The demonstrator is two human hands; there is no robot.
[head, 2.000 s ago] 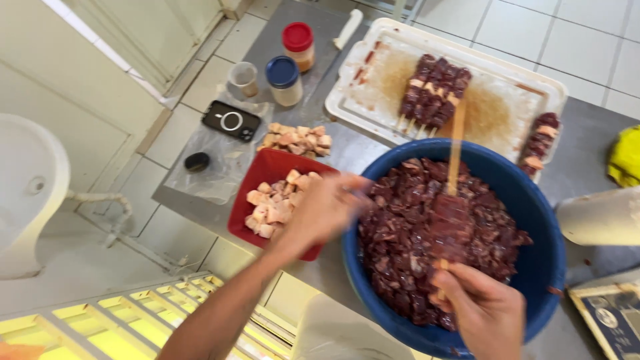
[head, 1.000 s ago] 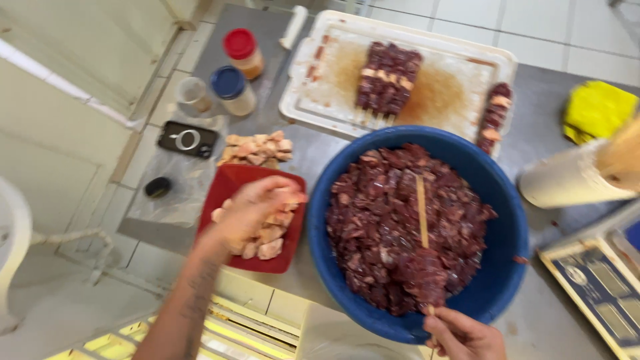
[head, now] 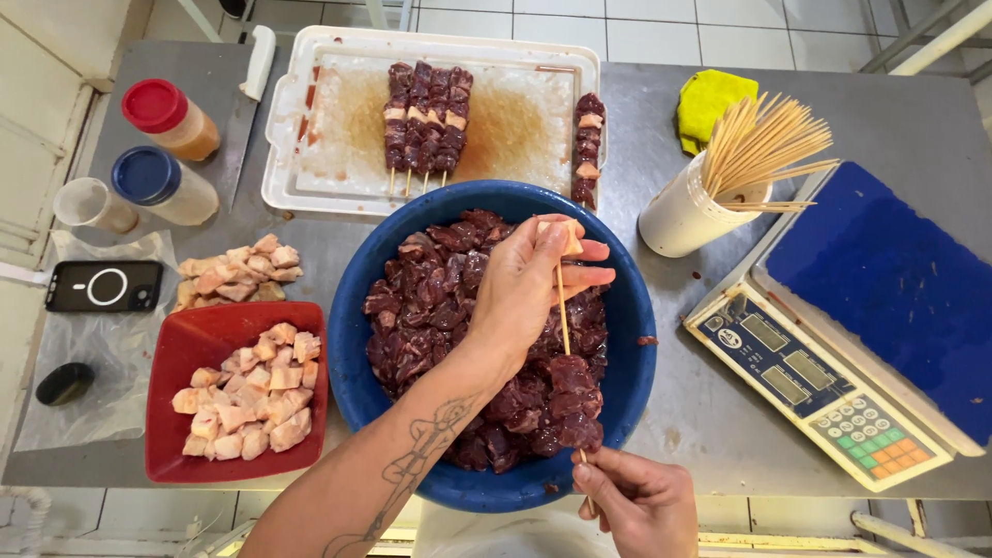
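Observation:
My right hand [head: 639,500] grips the lower end of a wooden skewer [head: 563,318], which carries dark red meat pieces [head: 575,399]. At the skewer's upper tip, my left hand [head: 535,271] pinches a pale chunk of fat [head: 570,235]. Both are over a blue plastic basin [head: 643,341] of dark raw meat [head: 434,287]. Left of it stands a red square bowl [head: 159,418] with pale fat cubes [head: 263,387]; more fat pieces [head: 240,267] lie behind the bowl. Several finished-looking skewers [head: 426,116] rest on a white tray [head: 333,62], and another skewer [head: 587,147] lies along its right edge.
A white container [head: 670,221] of bamboo skewers [head: 767,143], a yellow cloth [head: 713,97] and a digital scale [head: 829,364] are at right. At left are a knife [head: 260,66], red-lidded jar [head: 170,116], blue-lidded jar [head: 167,186], clear cup [head: 93,205], phone [head: 105,285] and dark oval object [head: 65,384].
My left hand has moved from the red bowl to the upper end of the skewer, with a fat chunk in its fingers. My right hand still holds the lower end. The view has shifted.

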